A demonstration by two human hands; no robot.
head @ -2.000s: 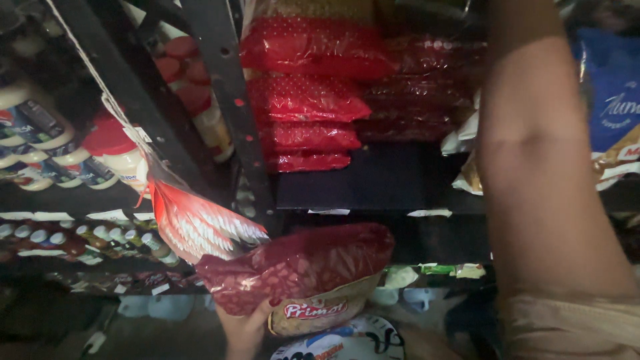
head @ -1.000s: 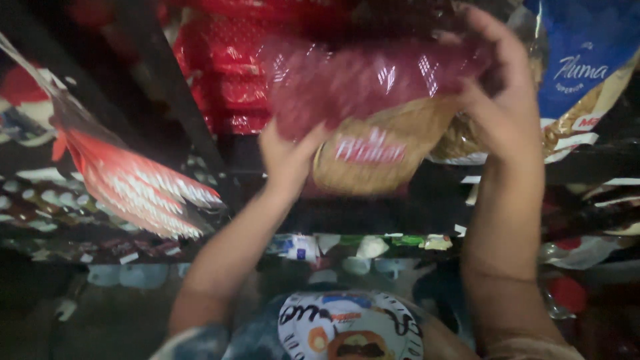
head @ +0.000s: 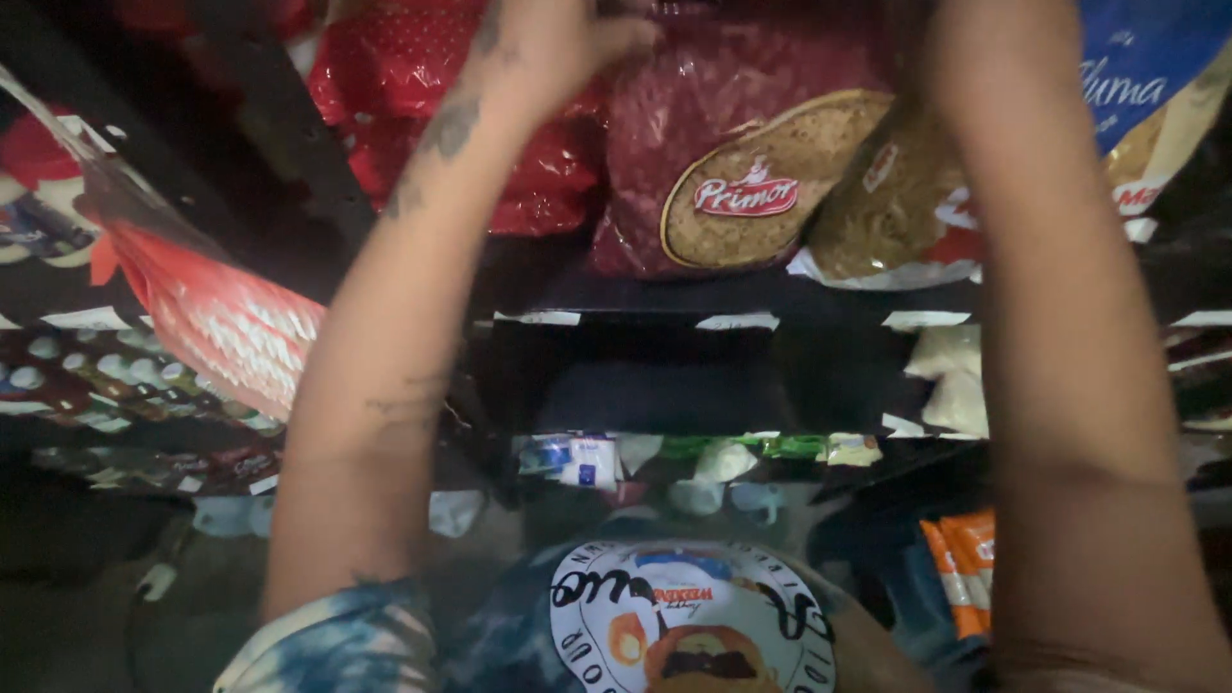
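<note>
A dark red Primor plastic bag with a tan oval panel stands on a black shelf. My left hand is at its upper left side, fingers apart and partly cut off by the top edge. My right hand is blurred at the upper right, beside the bag's top; its fingers are hidden or out of frame. A clear bag with brown contents leans next to the Primor bag, partly behind my right forearm. Shiny red bags lie stacked on the left, partly behind my left forearm.
A blue Pluma bag stands at the right. A red and white net-like bundle hangs at the left beside the dark shelf upright. Paper tags line the shelf edge. Small packets and an orange package are lower down.
The Primor bag, held between both hands a second ago, now stands on the shelf beside the red bags. Both hands have moved up in the view.
</note>
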